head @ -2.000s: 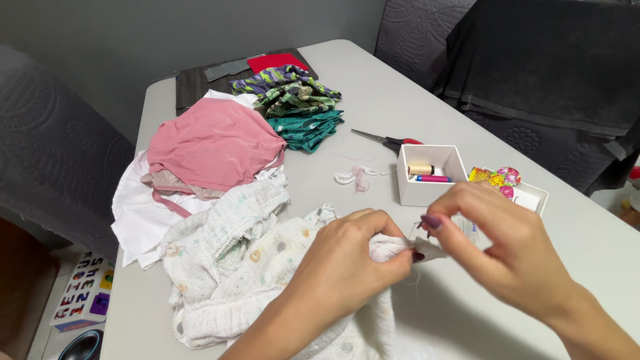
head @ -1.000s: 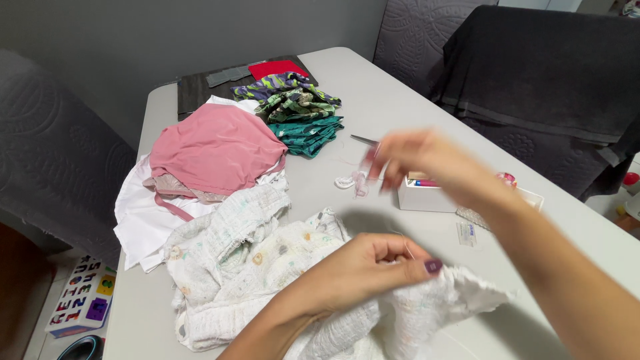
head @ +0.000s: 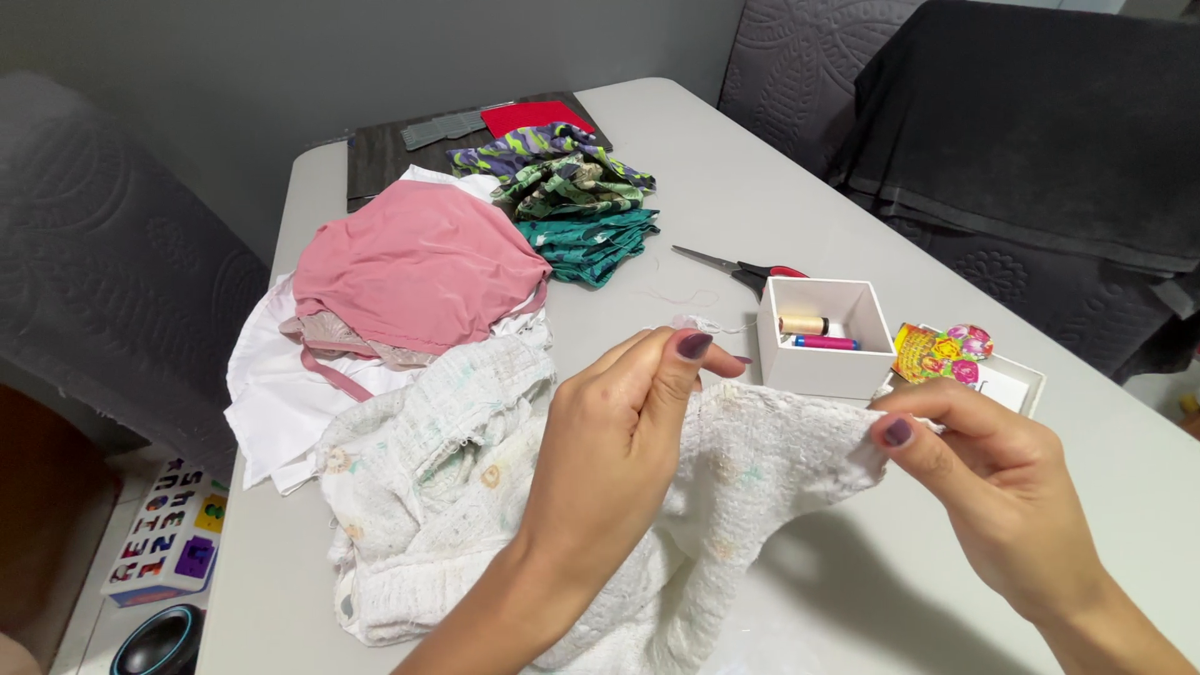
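A white crinkled cloth with small faded prints [head: 741,487] hangs between my hands, its rest bunched on the table to the left. My left hand [head: 619,441] pinches the near end of its raised edge, thumb uppermost. Farther right, my right hand [head: 984,487] grips the other end of that edge between thumb and fingers. Whether a needle is in either hand cannot be seen. Just beyond the cloth stands a white box [head: 825,373] holding a cream thread spool [head: 803,325] and a magenta one [head: 827,344]. Black scissors with red-trimmed handles [head: 741,269] lie behind it.
Pink fabric [head: 422,262] lies over white cloth [head: 272,403] at the left. Behind are folded teal fabric [head: 591,244], camouflage-patterned cloth [head: 572,186] and a red piece [head: 536,116]. A shallow white tray [head: 1036,384] with colourful packaging [head: 937,352] sits at right. Covered chairs flank the table [head: 1078,469].
My right hand, raised and blurred over the box a second ago, has come down to the right end of the cloth and grips it. The cloth edge is now stretched between both hands.
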